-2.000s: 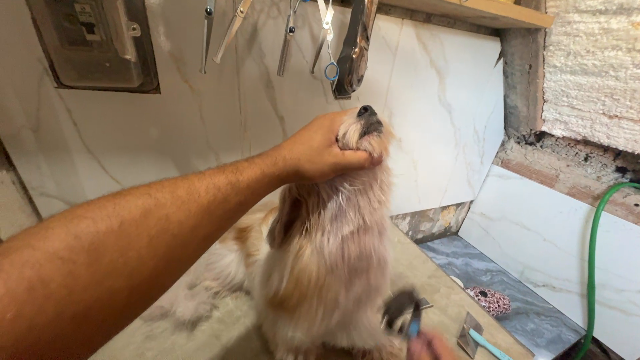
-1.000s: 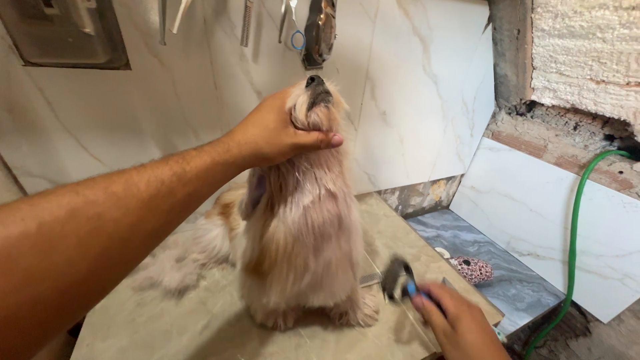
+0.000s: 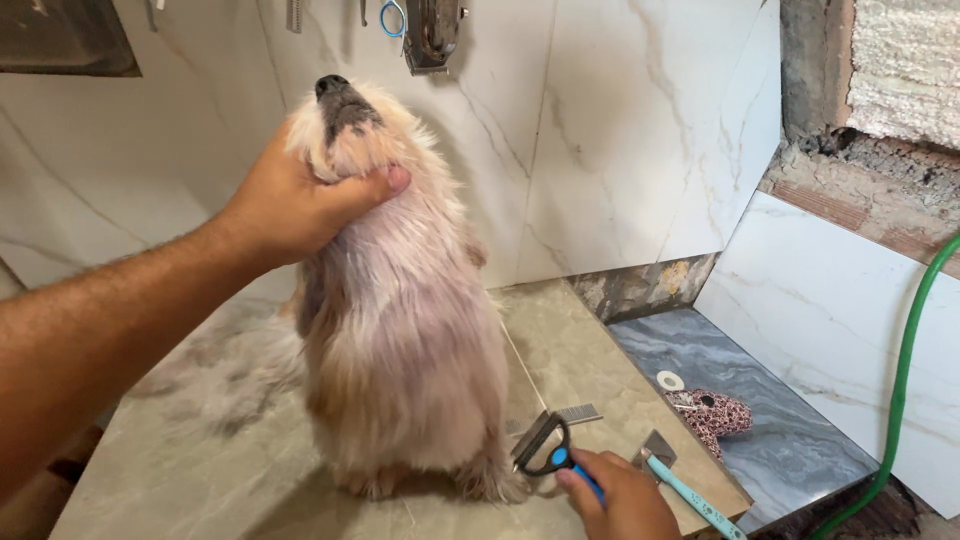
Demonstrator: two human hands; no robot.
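A small long-haired dog [image 3: 405,322], cream and tan, sits upright on a tiled tabletop [image 3: 172,480] with its muzzle pointing up. Around its jaw and throat my left hand [image 3: 300,202] is closed, thumb across the fur. Low at the right, my right hand [image 3: 626,495] holds the blue handle of a black-framed dematting rake [image 3: 544,446], its toothed head just beside the dog's front paw. Behind the rake lies a metal comb [image 3: 581,413]. A slicker brush with a turquoise handle [image 3: 694,495] rests near the table's right edge, beside my right hand.
Loose fur [image 3: 225,367] lies left of the dog. Hair clippers [image 3: 433,37] and scissors [image 3: 392,19] hang on the marbled wall. Past the table's right edge is a lower blue-grey surface [image 3: 780,427] with a pink patterned object [image 3: 716,420]; a green hose [image 3: 907,360] hangs at the far right.
The rake was blurred two seconds ago and shows sharply now, still in my right hand beside the paw. My left hand keeps its hold under the dog's muzzle. The view has moved closer.
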